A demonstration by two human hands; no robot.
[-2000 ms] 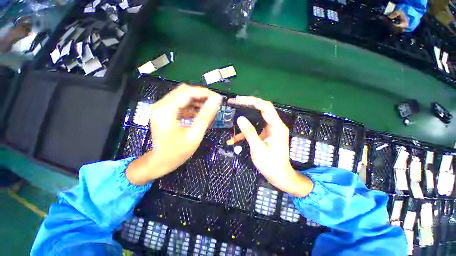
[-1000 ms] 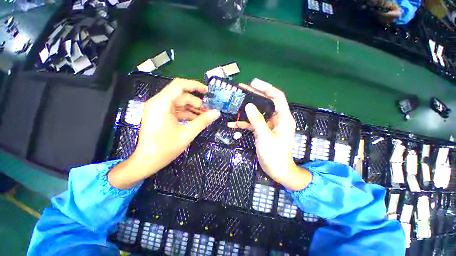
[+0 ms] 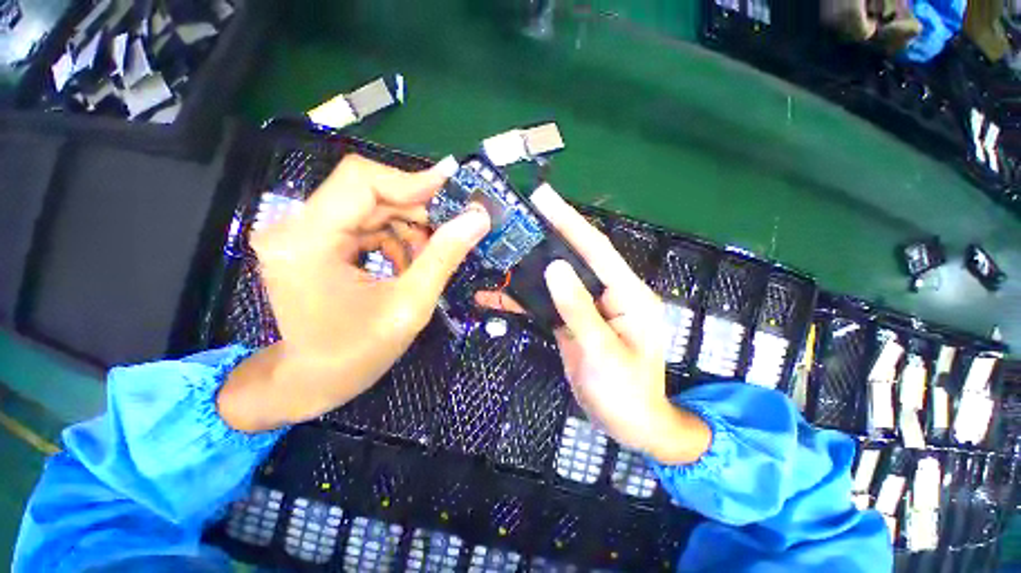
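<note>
A black phone housing (image 3: 535,282) with a blue circuit board (image 3: 513,237) at its upper left end is held tilted above the black blister tray (image 3: 448,386). My left hand (image 3: 358,263) grips the board end, its thumb on the board's face and fingers behind and at its edge. My right hand (image 3: 610,325) holds the dark lower end between thumb and fingers. A thin red wire hangs at the housing's lower edge, near a small round white piece (image 3: 495,327). My fingers hide parts of the board.
Two white and grey strips (image 3: 523,142) lie on the green bench beyond the tray. A parts bin (image 3: 213,78) and a divided black tray (image 3: 123,241) are at left. Small black bodies (image 3: 921,260) and a tray of white strips (image 3: 915,386) are at right. Another person's blue sleeve (image 3: 935,25) shows top right.
The housing has turned so its board end points up and left. My left thumb has moved onto the board's face. The view has shifted slightly, and the tray has slid a little left in it.
</note>
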